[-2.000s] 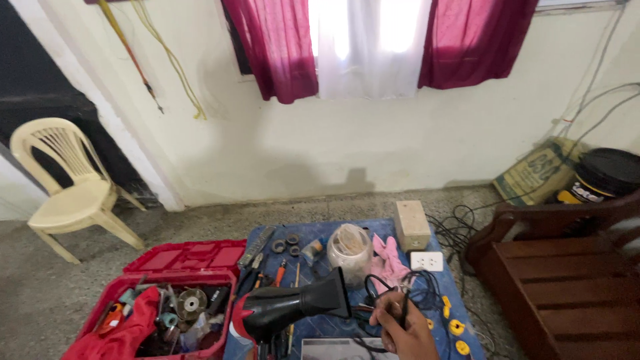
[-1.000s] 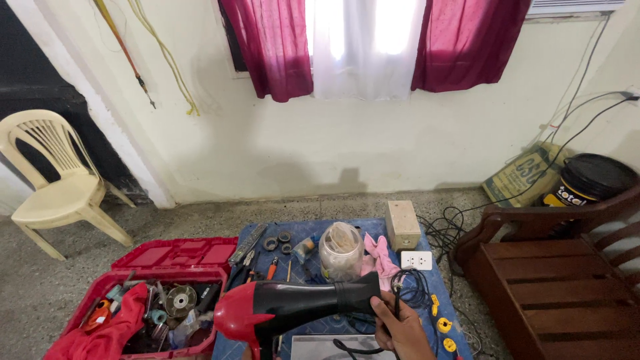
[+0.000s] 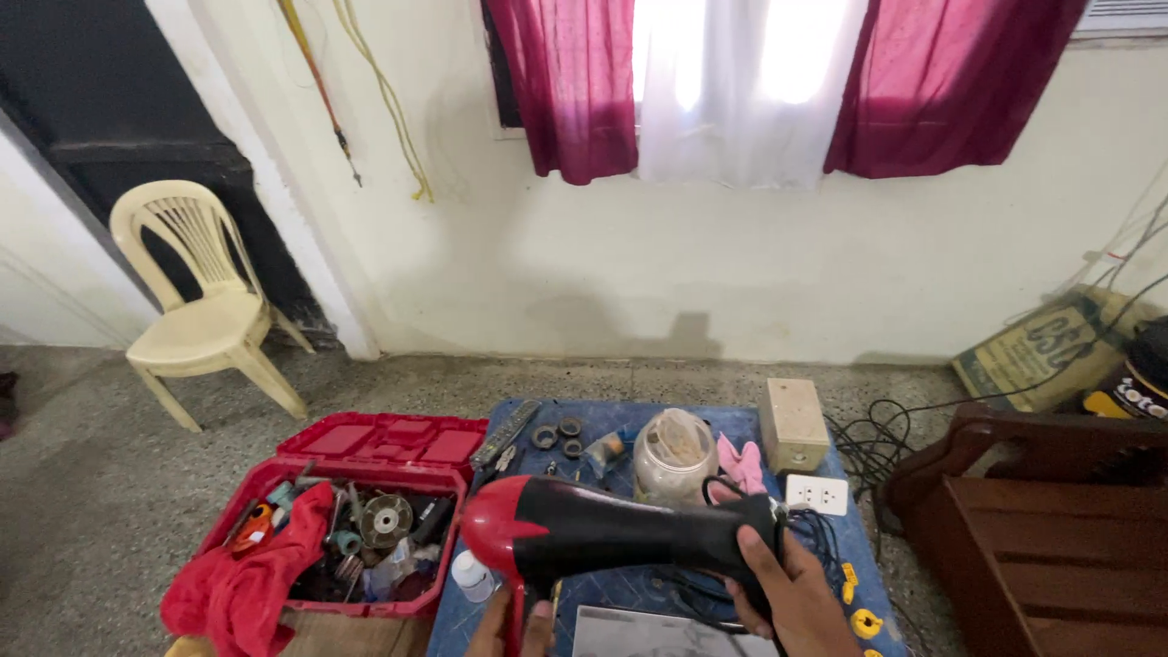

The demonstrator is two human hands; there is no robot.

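A black and red hair dryer [image 3: 620,534] lies level above the blue table [image 3: 584,593], its nozzle to the right. My left hand [image 3: 514,625] is around its red handle at the bottom edge of the view. My right hand [image 3: 785,584] grips the nozzle end, thumb on top. Below the dryer lies a flat grey sheet or panel [image 3: 630,634], partly cut off by the view's edge. A white-capped bottle [image 3: 473,577] stands left of the handle. Behind the dryer are a plastic jar [image 3: 675,456], a pink cloth [image 3: 741,464] and a white outlet box [image 3: 817,495].
An open red toolbox [image 3: 447,547] with tools and a red cloth [image 3: 246,584] sits left. A beige box [image 3: 796,424], black rings [image 3: 557,436] and yellow parts [image 3: 865,623] lie on the table. A wooden bench [image 3: 1049,547] stands right; a plastic chair [image 3: 196,319] stands back left.
The dryer's nozzle and my right hand are now together, whereas two seconds ago the hand was apart from it, to the right. My left hand has come into view at the handle.
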